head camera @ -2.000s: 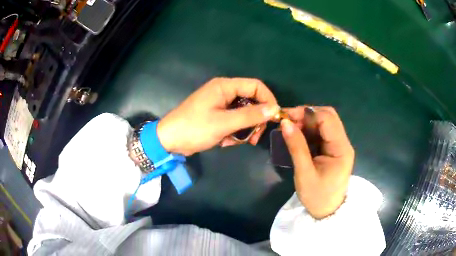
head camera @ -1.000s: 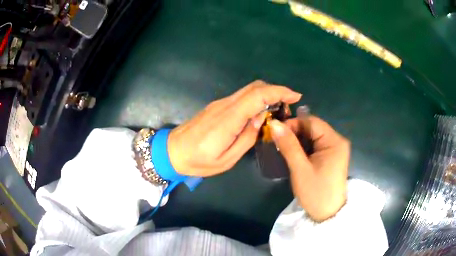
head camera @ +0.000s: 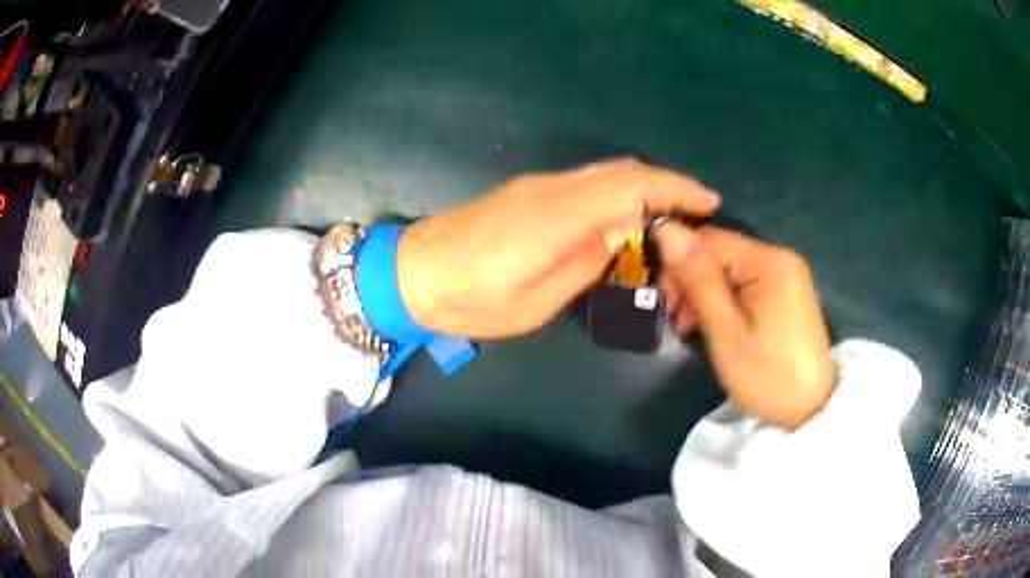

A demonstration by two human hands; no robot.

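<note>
A dark rounded display module [head camera: 623, 320] with a small white label hangs below my fingers. An orange flex cable [head camera: 633, 262] runs up from it. The watch housing [head camera: 657, 229] is mostly hidden between my hands; only a dark edge shows. My left hand [head camera: 525, 246] holds the housing from the left, with the index finger stretched over its top. My right hand [head camera: 754, 307] has thumb and fingers closed at the housing's right side, beside the cable. The fingertips are blurred; whether a tool is in the right hand cannot be told.
The black fixture machine [head camera: 99, 147] stands at the left with a printed sheet [head camera: 43, 262]. Shiny clear trays [head camera: 980, 423] lie at the right edge. A worn yellow tape strip [head camera: 847, 43] crosses the green mat [head camera: 452, 102] at the upper right.
The display module has turned to show its white label and orange cable. My left hand has moved right with the index finger over the top. My right hand has moved right and slightly up.
</note>
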